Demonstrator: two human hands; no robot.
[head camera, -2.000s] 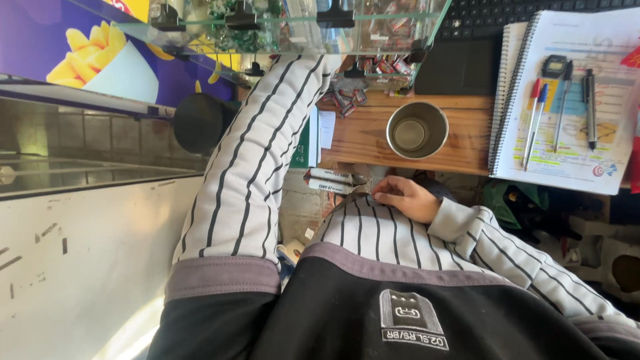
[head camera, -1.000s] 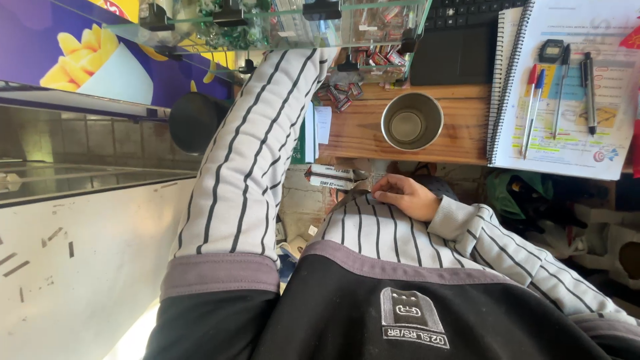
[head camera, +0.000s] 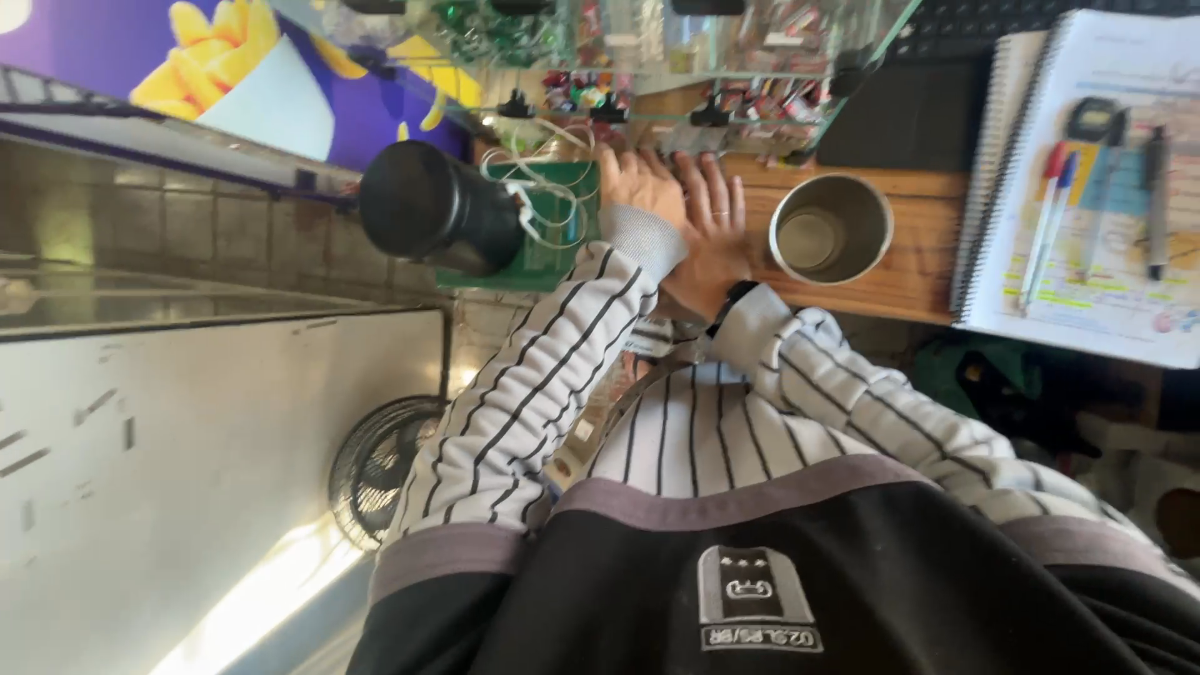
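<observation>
My left hand (head camera: 645, 187) lies palm down at the wooden counter's inner edge, close under the glass candy display (head camera: 647, 66). Beside it and partly overlapped is my right hand (head camera: 714, 230), fingers spread on the wood, with a ring and a dark band at the wrist. Both are slightly blurred, and nothing shows in either; what lies under the palms is hidden. To their right stands an open metal cup (head camera: 831, 230). A green flat item (head camera: 562, 220) bears a white cable (head camera: 530, 192) left of my hands. A black cylindrical container (head camera: 436, 206) stands beside it.
A spiral notebook (head camera: 1078, 216) with pens and a small digital device lies at the right. A keyboard (head camera: 984, 23) is at the top right. Black clips line the display's edge. A fan (head camera: 380, 469) stands at lower left, beside a white panel (head camera: 216, 450).
My left arm has drawn back from under the display, so its hand shows. My right hand has moved from the front of my shirt up to the counter. The fan has come into view.
</observation>
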